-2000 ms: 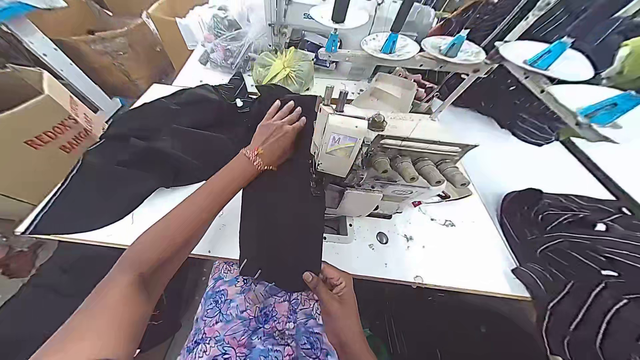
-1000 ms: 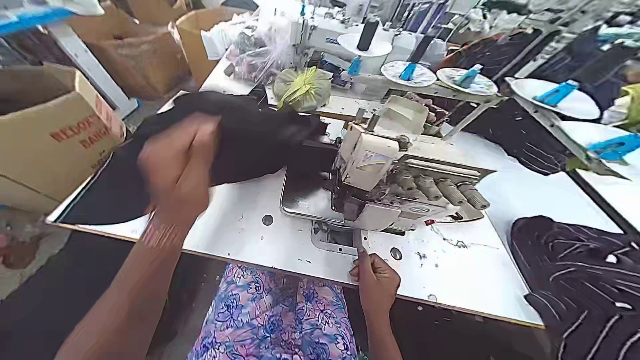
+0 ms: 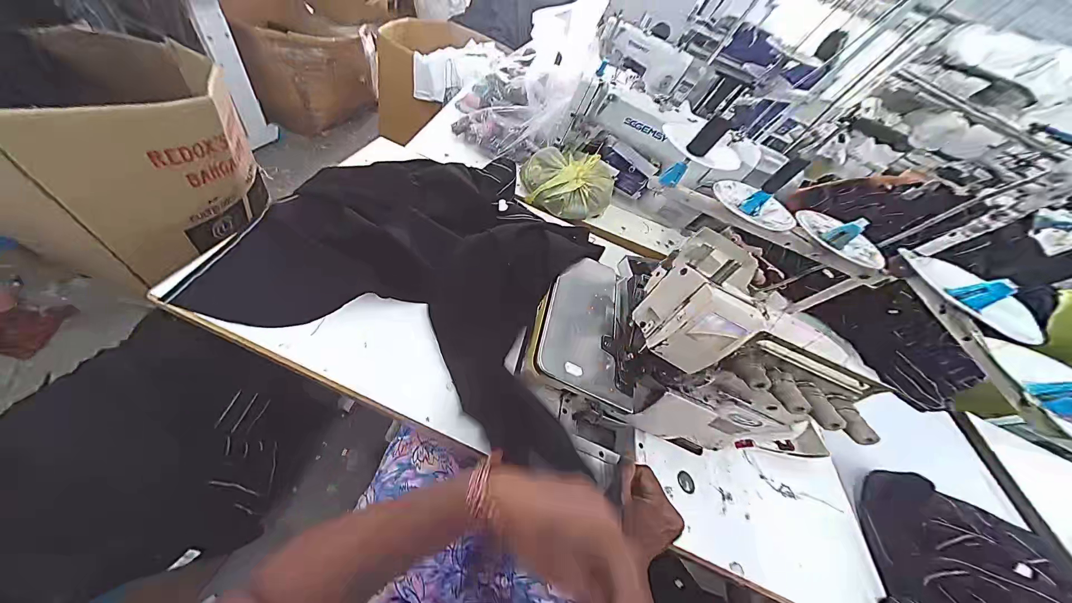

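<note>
Black fabric (image 3: 394, 234) lies across the left of the white table (image 3: 377, 335), and one length of it runs down toward my hands, left of the overlock sewing machine (image 3: 712, 327). My left hand (image 3: 561, 528), blurred, is over the lower end of that length at the table's front edge; its fingers are hard to make out. Just right of it, my right hand (image 3: 653, 511) is closed on the cloth's end below the machine's front, partly hidden behind the left. The machine's flat plate (image 3: 578, 327) shows bare beside the fabric.
A cardboard box (image 3: 126, 159) stands at the far left. A tied bag with yellow top (image 3: 569, 180) sits behind the fabric. Thread stand discs (image 3: 754, 205) rise behind the machine. Dark striped cloth (image 3: 946, 536) lies at right, and more black cloth (image 3: 151, 452) hangs at lower left.
My left hand has moved from over the fabric at left down to the front edge beside my right hand. A length of black fabric now reaches down left of the machine's plate. The view has shifted.
</note>
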